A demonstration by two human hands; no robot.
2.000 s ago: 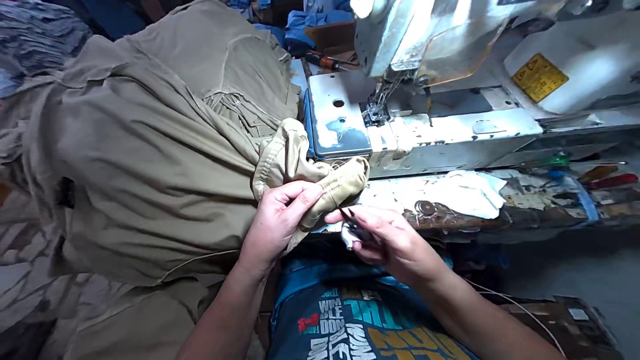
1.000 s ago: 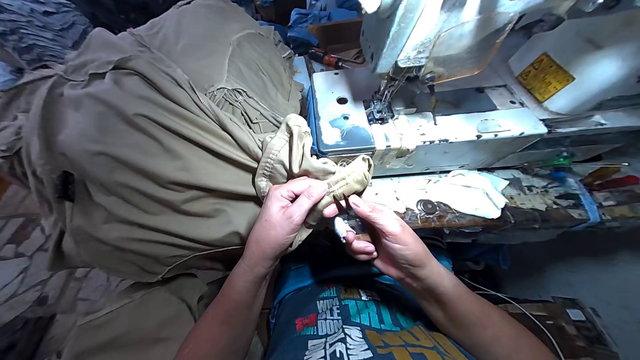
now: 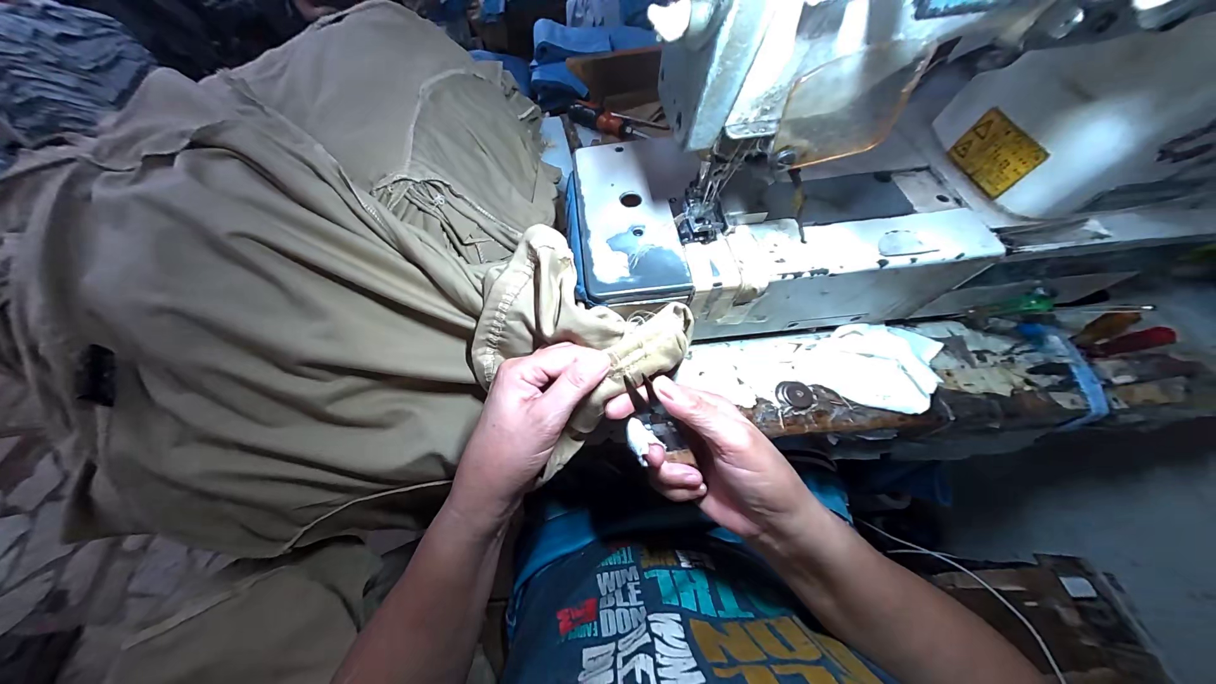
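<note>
A large khaki garment [image 3: 285, 304] spreads over the left side, its gathered, stitched edge [image 3: 641, 351] bunched beside the sewing machine's bed. My left hand [image 3: 532, 408] pinches that edge between thumb and fingers. Close to its right, my right hand [image 3: 708, 446] is closed around a small dark tool [image 3: 646, 389], which looks like thread snips; its two dark tips point at the stitched cloth. Whether the tips touch the cloth cannot be told. Something white [image 3: 643, 441] shows at the fingers of my right hand, and most of the tool is hidden there.
The industrial sewing machine [image 3: 627, 228] stands just beyond my hands, its needle area [image 3: 708, 204] at upper centre. A white cloth [image 3: 879, 366] lies on the worn table edge [image 3: 845, 418]. A screwdriver [image 3: 598, 119] lies behind the machine bed; tools with red and green handles are at the far right.
The dark tips in my right hand show apart beside the stitched edge, more plainly than before. My left hand keeps its pinch on the khaki cloth.
</note>
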